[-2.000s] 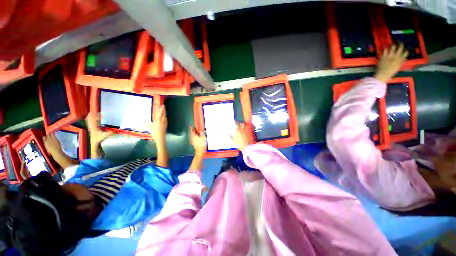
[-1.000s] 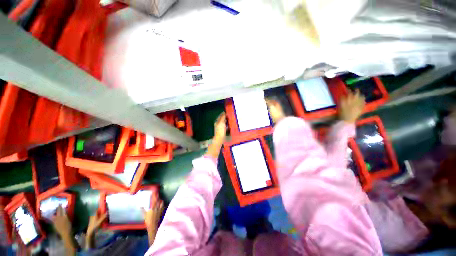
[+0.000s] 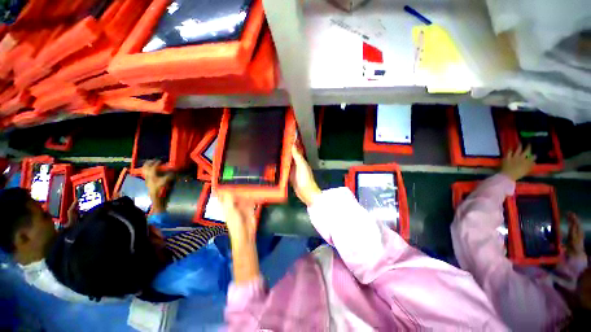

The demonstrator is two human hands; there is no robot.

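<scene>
A tablet with a dark screen (image 3: pixel 254 144), with green and red blocks at its bottom, sits in an orange tray (image 3: pixel 253 192) left of centre. My left hand (image 3: pixel 238 214) holds the tray's lower edge; its fingertips are partly hidden. My right hand (image 3: pixel 302 176) is at the tray's right edge, its fingers partly behind it. Another tablet with a light, glary screen (image 3: pixel 378 198) lies in an orange tray on the green bench to the right. A tablet with a white screen (image 3: pixel 393 124) lies beyond the rail.
Orange trays (image 3: pixel 58 61) are piled on the upper left shelf, beside a slanting post (image 3: pixel 295 71). The white shelf (image 3: pixel 337 58) holds a yellow sheet (image 3: pixel 443 57) and a blue pen (image 3: pixel 418 15). A worker in blue (image 3: pixel 188 269) is at left; a pink sleeve (image 3: pixel 483 224) reaches in at right.
My hands have moved left from the white-screen tablet beyond the rail to the dark-screen tablet, now held up. That white-screen tablet stays beyond the rail. The view has shifted left.
</scene>
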